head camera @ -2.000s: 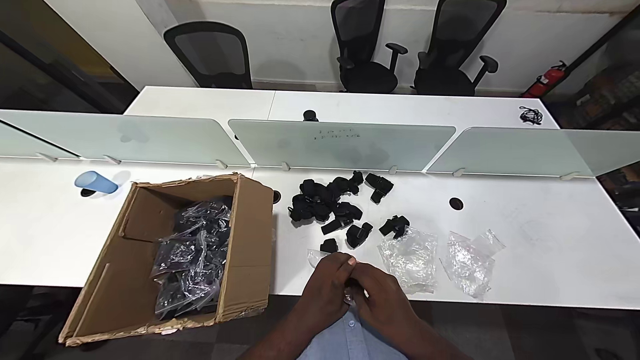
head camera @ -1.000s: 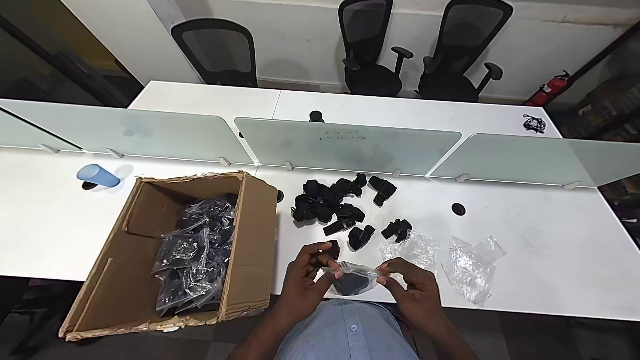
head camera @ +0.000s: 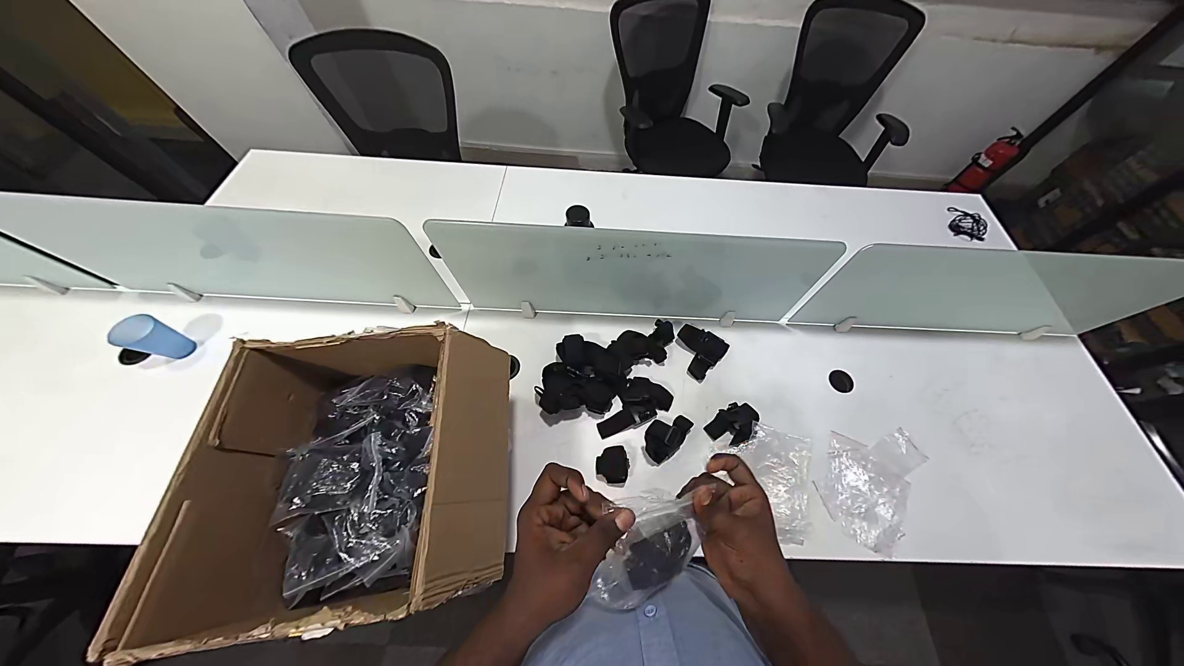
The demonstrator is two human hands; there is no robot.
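Note:
Between both hands hangs a clear plastic bag with a black item inside, close in front of my shirt. My left hand pinches the bag's upper left edge between thumb and finger. The upper right edge is pinched by my right hand. Just beyond the hands, several bundled black straps lie in a loose pile on the white table, with one small black bundle nearest my left hand. Flattened clear bags lie right of my right hand, and another crumpled bag farther right.
An open cardboard box at the left holds several bagged black items. A blue cup lies tilted on the far left. Frosted glass dividers cross the table behind the pile. Chairs stand beyond.
Two seconds ago my hands were close together at the table's front edge. They have since moved apart, with the bag now spread between them and the black item showing inside.

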